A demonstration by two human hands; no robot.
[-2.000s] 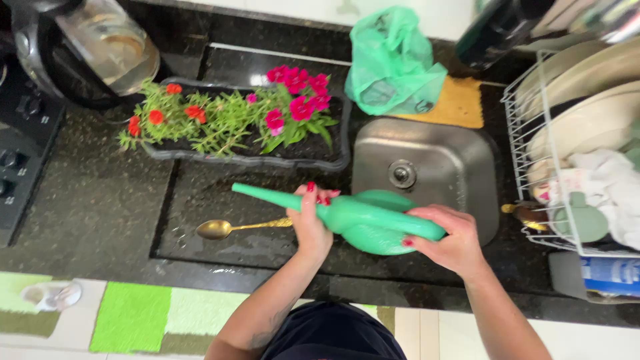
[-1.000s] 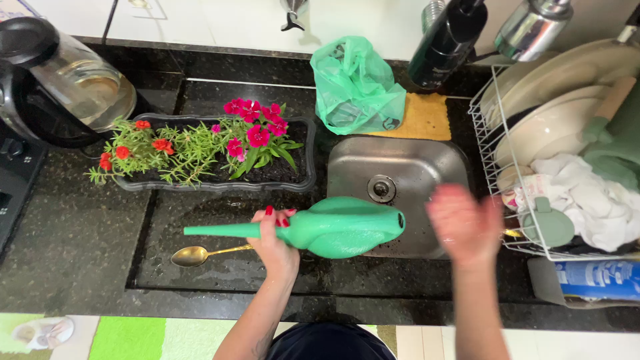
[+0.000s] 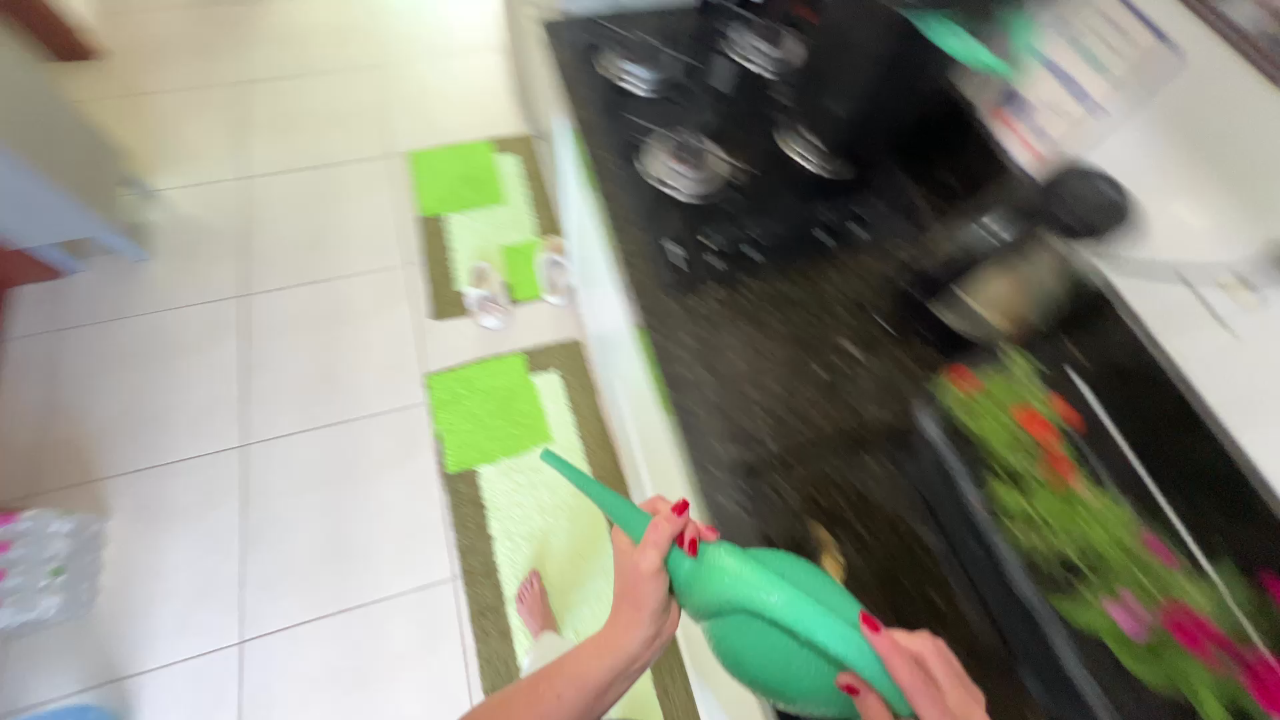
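Observation:
A green plastic watering can (image 3: pixel 790 630) is held in both hands, its long spout pointing up and left over the floor mat. My left hand (image 3: pixel 655 570) grips the base of the spout. Around the rear end of the can, at the bottom edge of the view, my right hand (image 3: pixel 915 670) is closed. To the right, a dark planter box (image 3: pixel 1010 570) holds green plants with red flowers (image 3: pixel 1040 430) and pink flowers (image 3: pixel 1190 635), blurred. Part of a golden spoon (image 3: pixel 828 550) shows on the dark counter behind the can.
A black gas cooktop (image 3: pixel 700 150) lies ahead, with a glass jug (image 3: pixel 1000 290) near it. Along the counter's left run green and white mats (image 3: pixel 500 430), with a pair of slippers (image 3: pixel 487 295) on the farther one. A bare foot (image 3: pixel 535 603) stands on the nearer mat, beside pale floor tiles (image 3: pixel 330 480).
The view has swung left to the floor and cooktop. My right hand, off the watering can one second ago, is on its rear end again; my left hand still holds the spout's base.

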